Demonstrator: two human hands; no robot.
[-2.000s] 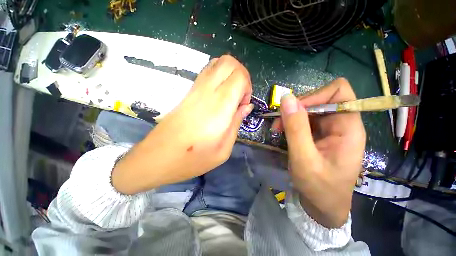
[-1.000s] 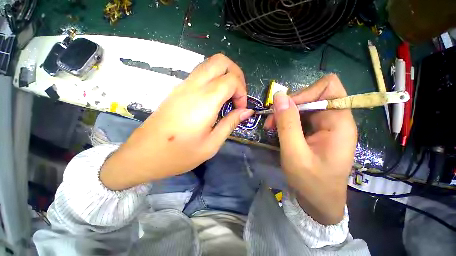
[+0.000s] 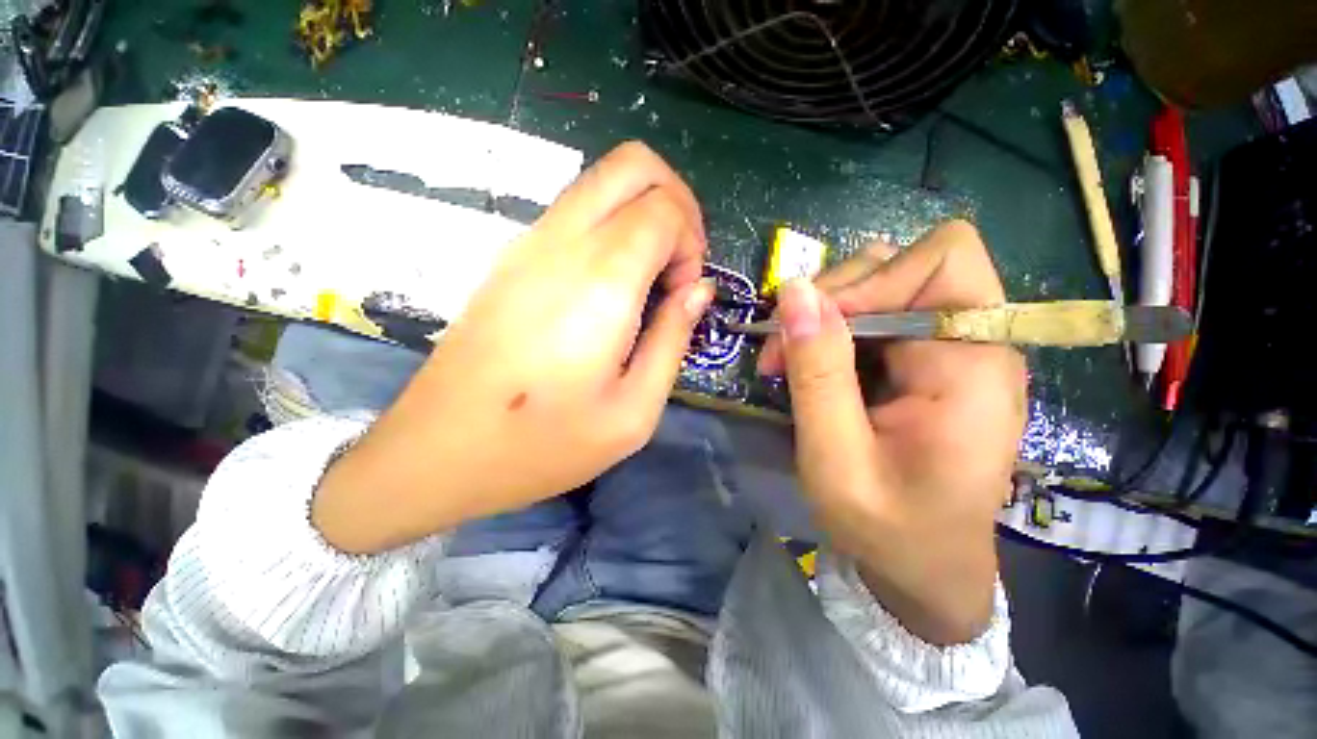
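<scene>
The smartwatch case (image 3: pixel 721 344), with a silver rim and dark parts inside, lies near the bench's front edge, partly hidden by my left hand. My right hand (image 3: pixel 903 390) holds a pen-length tool (image 3: pixel 997 324) with a pale wrapped handle; its thin metal tip points left into the case. My left hand (image 3: pixel 578 311) is at the case's left side, with thumb and forefinger close together over it. Whether they grip the case or a small part cannot be made out. The yellow-and-white battery (image 3: pixel 793 259) lies just behind the case.
A second smartwatch (image 3: pixel 225 156) lies on the white board (image 3: pixel 419 137) at left. A black fume fan (image 3: pixel 838 58) stands behind the work. A pale-handled tool (image 3: pixel 1091 188), a white pen (image 3: pixel 1154 260) and a red pen (image 3: pixel 1180 267) lie at right. Gold flex scraps (image 3: pixel 332 29) lie at the back.
The view has shifted slightly. The tool in my right hand has rolled and changed angle, its tip still at the case. My left thumb and fingers have shifted a little beside the case.
</scene>
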